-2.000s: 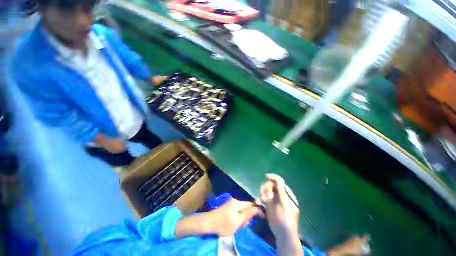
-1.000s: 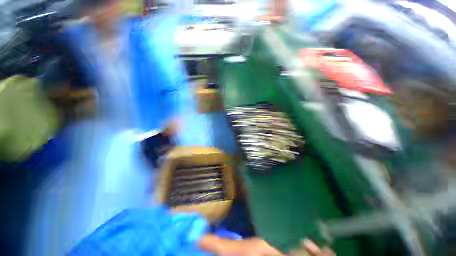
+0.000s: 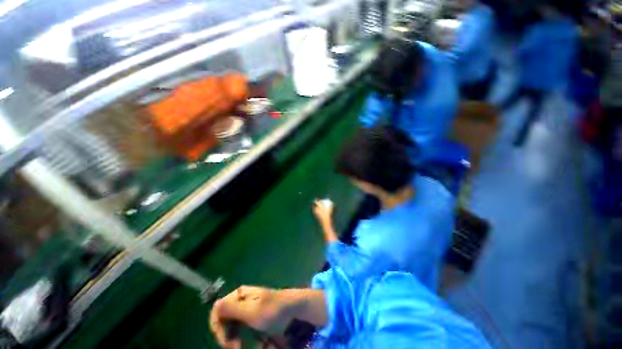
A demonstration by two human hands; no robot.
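My right hand (image 3: 239,312) is at the bottom of the view, over the near side of the green bench (image 3: 273,232). Its fingers curl downward and are blurred, so I cannot tell if they hold anything. A dark, unclear thing (image 3: 299,334) shows just below my forearm, partly cut off by the bottom edge. The lower end of a pale bar (image 3: 170,262) reaches down close to my right hand; whether they touch is unclear. My left hand is not in view.
A seated worker in blue (image 3: 402,232) is close beside my arm, one hand on the bench with a small whitish thing. More workers are behind. Orange bins (image 3: 198,105) and a white cylinder (image 3: 310,61) stand on the raised shelf. A dark tray (image 3: 467,238) is beyond the worker.
The view has swung to the right along the bench. The carton and tray of metal parts have left the picture; the seated worker and orange bins have come in.
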